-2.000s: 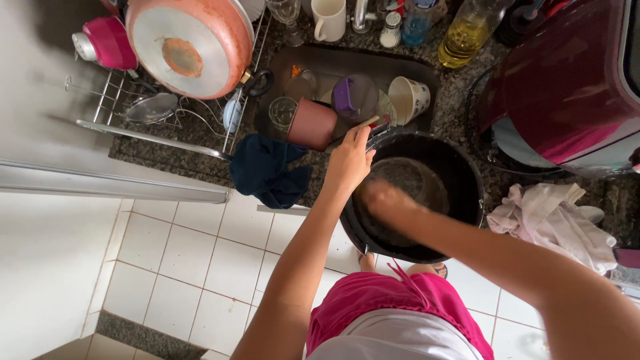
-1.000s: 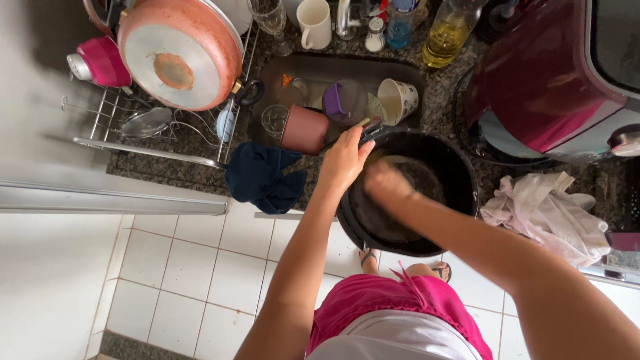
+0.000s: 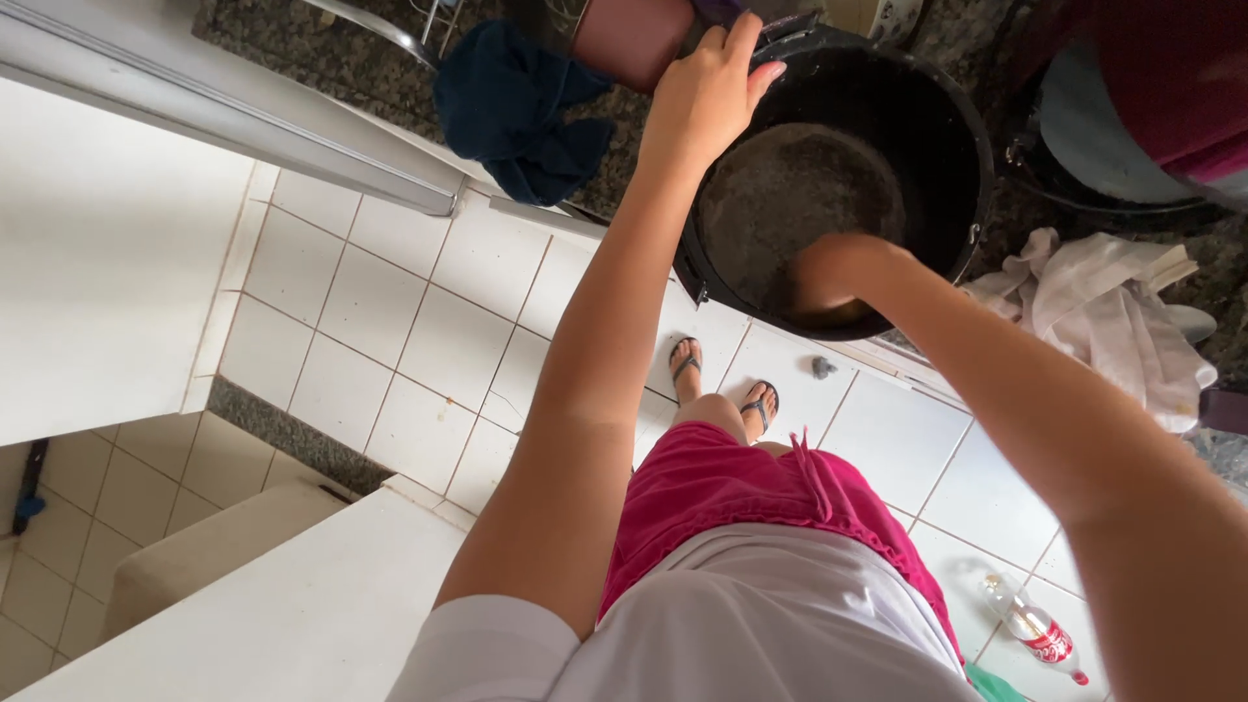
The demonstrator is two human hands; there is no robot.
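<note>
A round black pot-like basin (image 3: pixel 936 146) is tilted at the counter's edge, its scuffed inner bottom facing me. My left hand (image 3: pixel 710 90) grips its rim at the upper left, beside a pinkish-brown cup (image 3: pixel 632 39). Inside the basin, my right hand (image 3: pixel 843 273) is pressed low against the wall and bottom; it is blurred, its fingers are curled, and what lies under them is mostly hidden, though a yellowish patch shows below. A dark blue cloth (image 3: pixel 517 107) lies on the counter to the left of my left hand.
On the granite counter (image 3: pixel 322 68), a crumpled whitish cloth (image 3: pixel 1092 312) lies right of the basin, below a maroon appliance (image 3: pixel 1170 88). A metal rack (image 3: pixel 390 29) stands at upper left. A plastic bottle (image 3: pixel 1043 634) and a small dark object (image 3: pixel 823 368) lie on the tiled floor.
The view has tipped down toward the floor. My right hand has moved from the basin's left part to its lower part. My left hand remains at the rim.
</note>
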